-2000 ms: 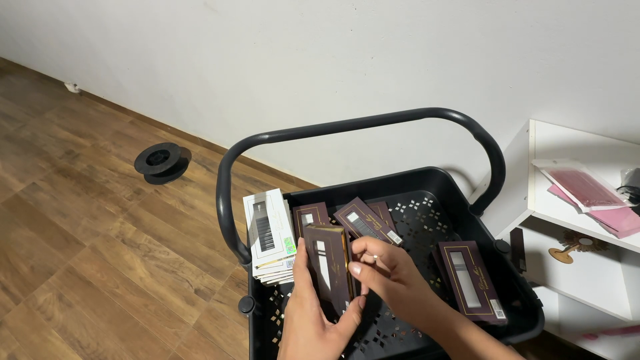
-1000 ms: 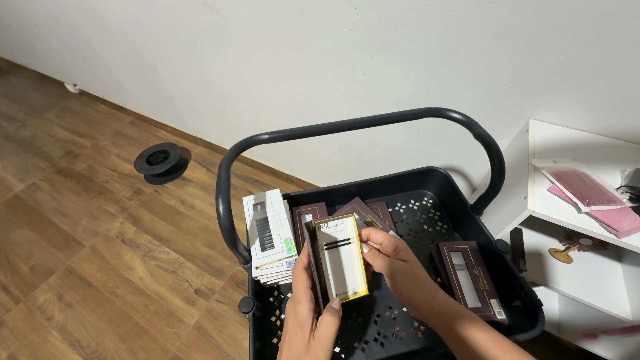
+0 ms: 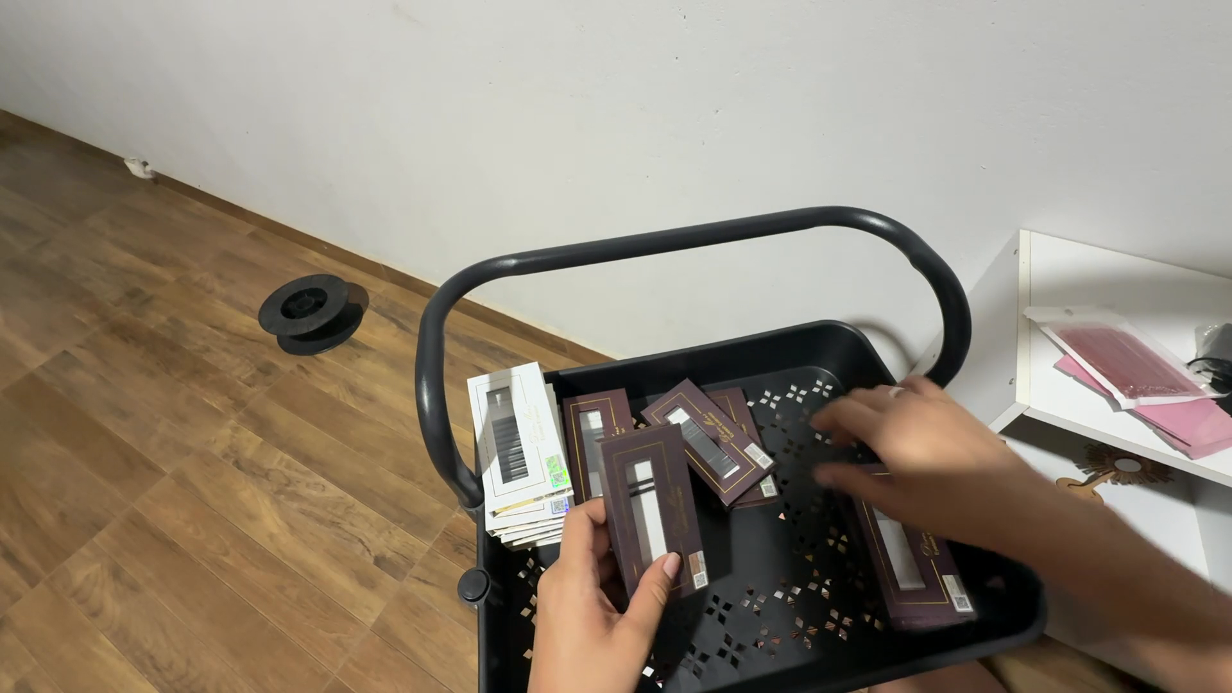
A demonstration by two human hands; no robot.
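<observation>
My left hand holds a dark maroon windowed box, gold-lined, two short black strips showing in its window. My right hand, blurred, hovers with fingers apart over the right part of a black perforated basket tray. Below it, at the tray's right, lies another maroon box. A stack of white windowed boxes stands at the tray's left. Between the stack and the right hand lie a maroon box partly behind the held one, and an overlapping pair, the upper maroon box tilted.
The tray's black tubular handle arches up before the white wall. A black plastic spool lies on the wood-look floor at left. At right, a white shelf bears a clear packet over pink sheets.
The box in my left hand was open with its inner tray showing a second ago; its windowed front now faces up. My right hand has let go of it and moved right.
</observation>
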